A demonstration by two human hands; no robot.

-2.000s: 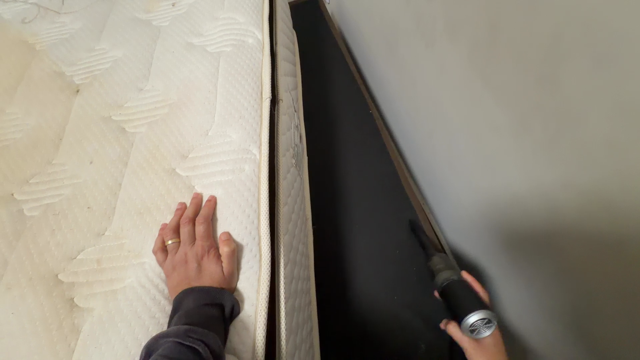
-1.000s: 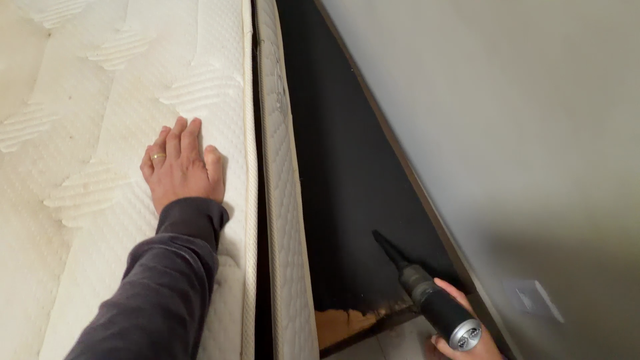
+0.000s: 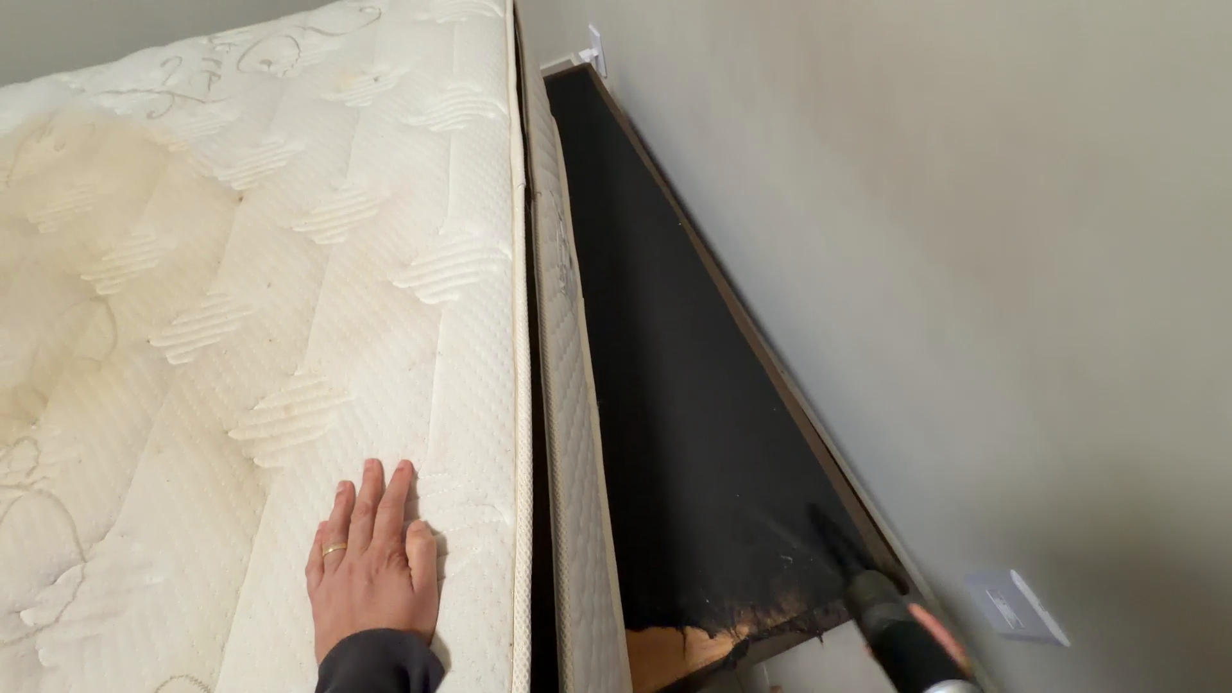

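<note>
My left hand (image 3: pixel 375 568), with a ring on one finger, lies flat on the quilted top of a stained white mattress (image 3: pixel 385 356), near its piped edge. At the lower right my right hand (image 3: pixel 936 635) is wrapped around a black handheld vacuum cleaner (image 3: pixel 890 626), largely hidden behind it. The vacuum's narrow dark nozzle points up and left, over the black fabric-covered bed base (image 3: pixel 693 385) near its wall-side edge. It is blurred, and whether its tip touches the fabric I cannot tell.
A grey wall (image 3: pixel 962 289) runs along the right of the base. One wall outlet (image 3: pixel 1018 606) is at the lower right, another (image 3: pixel 597 50) at the far end. Torn fabric bares wood (image 3: pixel 674 654) at the base's near end. A dark gap runs along the mattress side.
The view has shifted, now showing more of the bed's far end. The vacuum's nozzle has moved closer to the base's wall-side edge since one second ago. My left hand stays flat on the mattress.
</note>
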